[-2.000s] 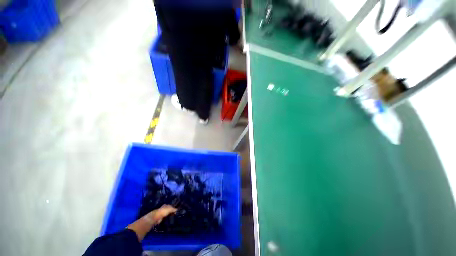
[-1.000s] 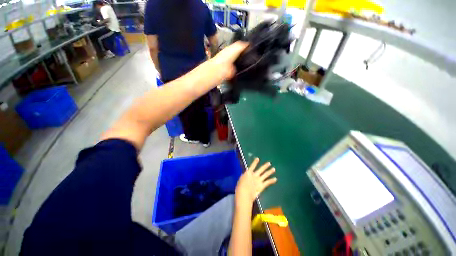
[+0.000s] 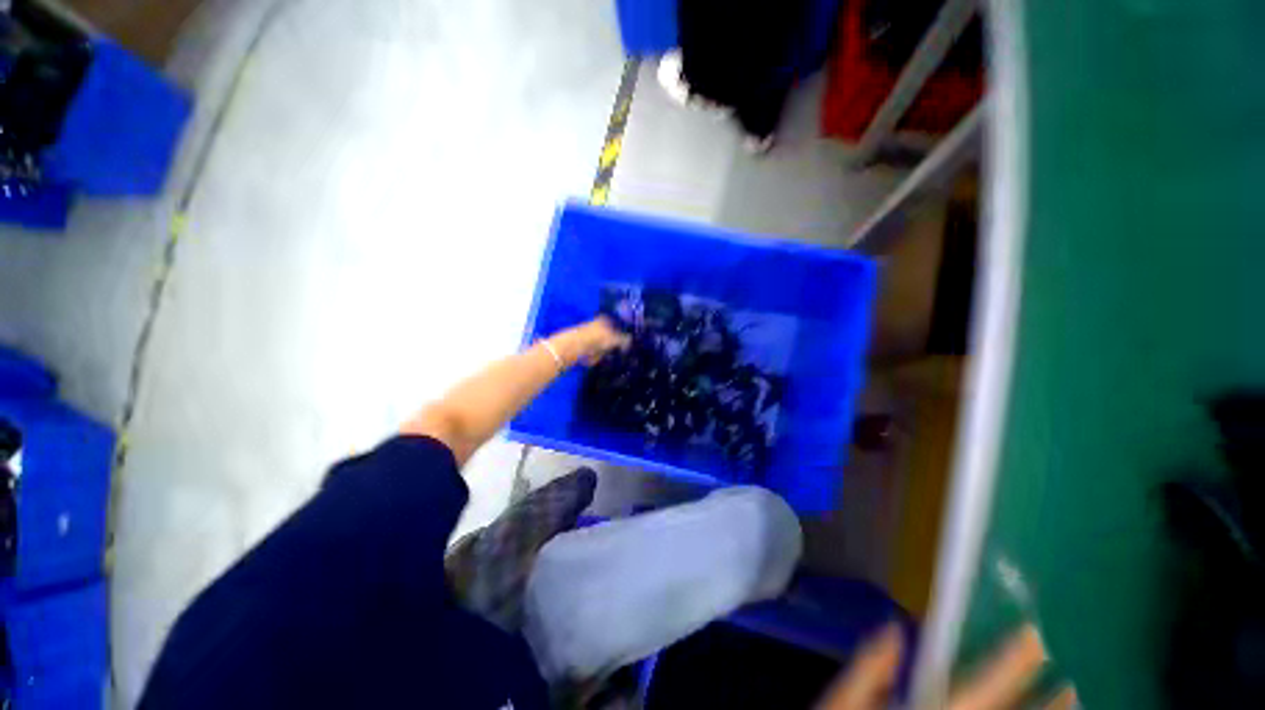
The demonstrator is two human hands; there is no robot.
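Note:
A blue plastic tote [image 3: 839, 333] stands on the floor beside the bench. Black cables [image 3: 694, 375] lie tangled on its bottom, with a pale patch showing around them. My left hand [image 3: 594, 340] reaches into the tote and touches the left part of the pile; its fingers are blurred and partly hidden, so I cannot tell whether they grip a cable. My right hand [image 3: 957, 676] is blurred and cut off by the bottom edge of the picture. It rests at the bench edge with fingers apart and nothing seen in it.
The green bench [image 3: 1096, 278] runs along the right, with blurred dark things [image 3: 1221, 520] on it. Blue totes [image 3: 125, 125] stand at the left. A person's dark-clothed legs [image 3: 756, 63] and a red container [image 3: 860, 76] are at the top. My knee is beside the tote.
My left hand held a black cable bunch over the bench; it is now down in the tote without that bunch. The view has tilted down, and dark things now show on the right of the bench.

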